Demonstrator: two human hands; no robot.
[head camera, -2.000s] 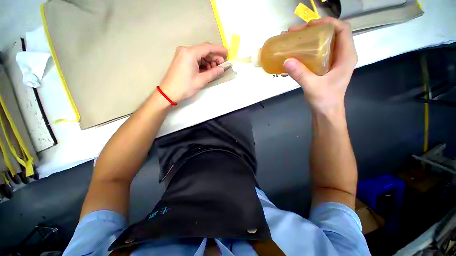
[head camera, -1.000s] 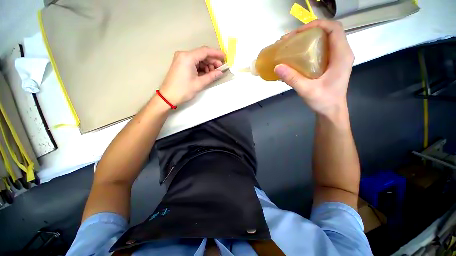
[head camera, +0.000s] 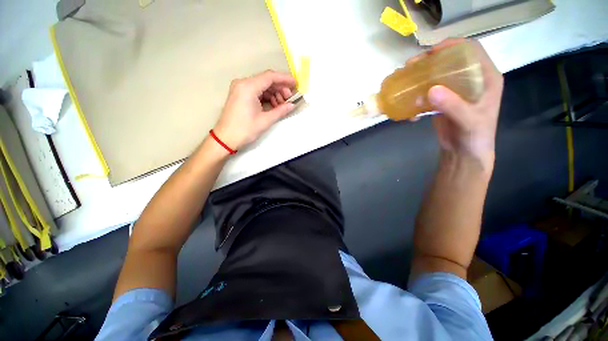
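A grey-beige bag panel with yellow edge binding lies on the white table in front of me. My left hand, with a red wrist cord, pinches the panel's lower right corner between thumb and fingers. A yellow binding tail sticks up beside that corner. My right hand holds a glue bottle with amber liquid, tilted on its side. Its pale nozzle points left, over the table and apart from the corner. The curled left fingers partly hide the corner.
The white table's front edge runs just below the hands. Layered panels with yellow strips lie at far left, near a white board and crumpled white cloth. Another panel lies at upper right. A blue stool-like object stands below right.
My right hand has drawn the bottle to the right, so the nozzle has left the corner. My left hand has kept its pinch. The panel appears slightly lower in the picture.
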